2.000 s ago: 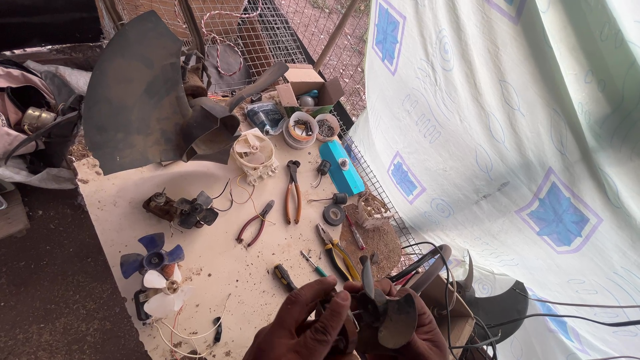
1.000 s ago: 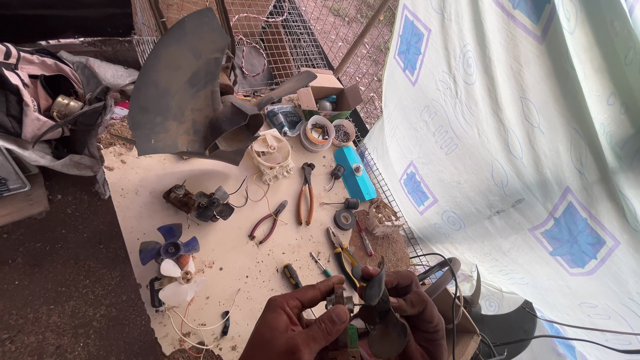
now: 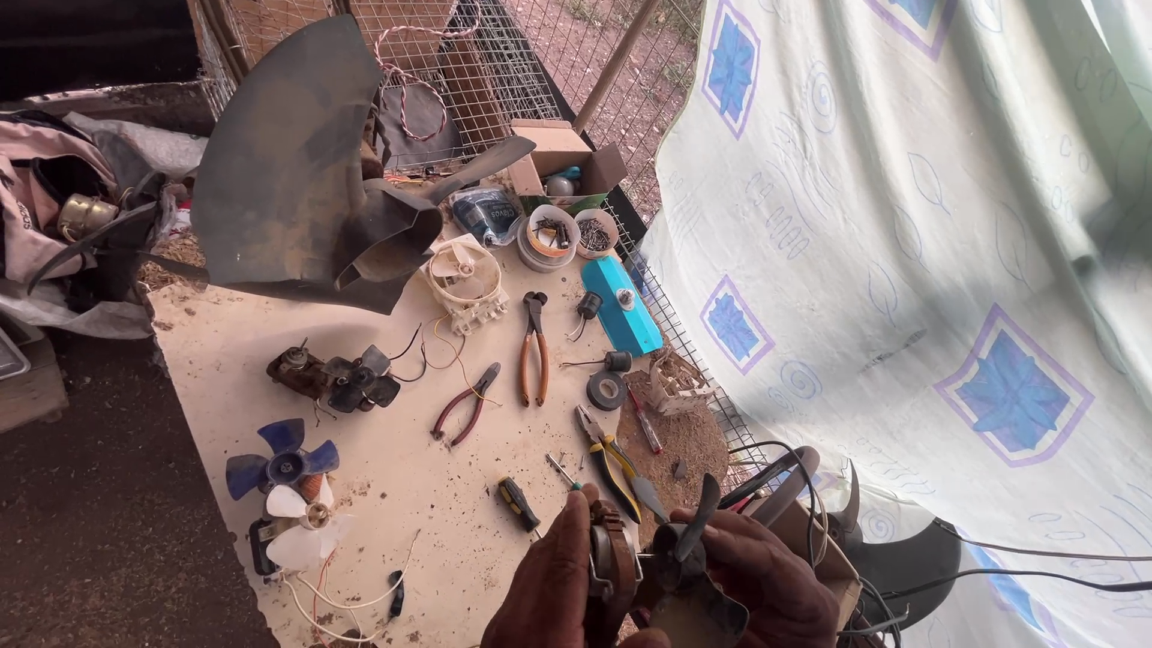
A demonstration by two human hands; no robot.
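Observation:
My left hand (image 3: pixel 551 576) grips a small electric motor (image 3: pixel 610 549) with a brownish frame at the lower middle. Close to its right, my right hand (image 3: pixel 774 576) holds a dark fan blade (image 3: pixel 688 567) by its hub and blades. A thin metal shaft shows between motor and hub; whether it sits inside the hub I cannot tell. Beyond the hands lie yellow-and-black combination pliers (image 3: pixel 616 463), a screwdriver with a black and yellow handle (image 3: pixel 517 504) and a thin green-handled screwdriver (image 3: pixel 564 471). My palms and some fingertips are hidden.
Red-handled cutters (image 3: pixel 466 405), orange-handled end nippers (image 3: pixel 535 349), black tape (image 3: pixel 607 391) and a turquoise box (image 3: pixel 623 306) lie on the table. A blue fan (image 3: pixel 285 463), a white fan (image 3: pixel 310 517) and a motor (image 3: pixel 301 369) stand left. A large fan blade (image 3: pixel 297 171) lies behind; cables (image 3: pixel 810 504) hang right.
The motor and the fan blade have been turned in my hands, and the motor's side now shows beside the hub. The table's tools have stayed in place.

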